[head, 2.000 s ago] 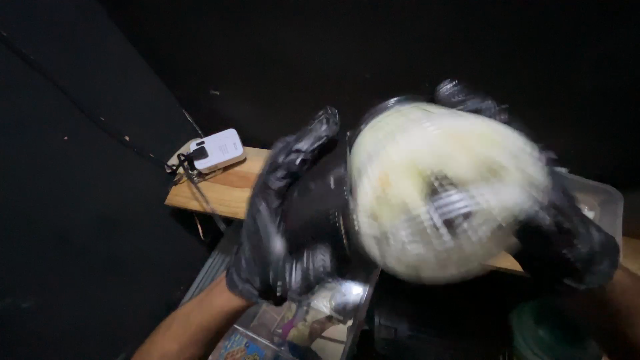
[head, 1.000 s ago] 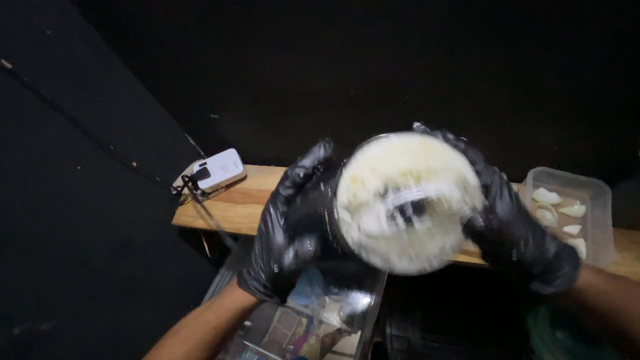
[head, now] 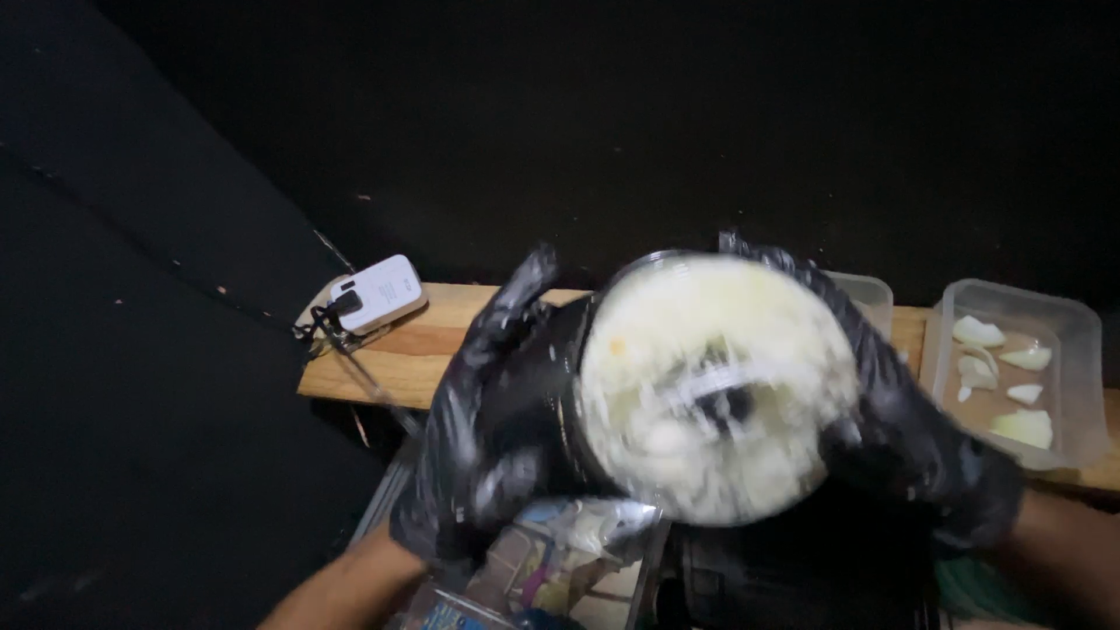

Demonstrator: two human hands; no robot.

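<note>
My left hand, in a black plastic glove, is wrapped round the black base of a round clear container. The container's bowl faces the camera, tilted, with pale chopped food that looks like onion against its clear wall. A blurred dark centre and pale streaks show in the bowl. My right hand, gloved the same way, grips the bowl's right side, its fingertips at the upper rim. Whether the container is a food chopper or another kind of vessel I cannot tell.
A wooden shelf runs behind my hands. On it lie a white plug adapter with a black cord at left, and a clear plastic tub with pale onion pieces at right. Another tub stands partly hidden. Below are bagged items.
Both hands keep hold of the container, which was farther to the right and blurred two seconds ago. The tub of onion pieces, mostly hidden then, now shows clearly.
</note>
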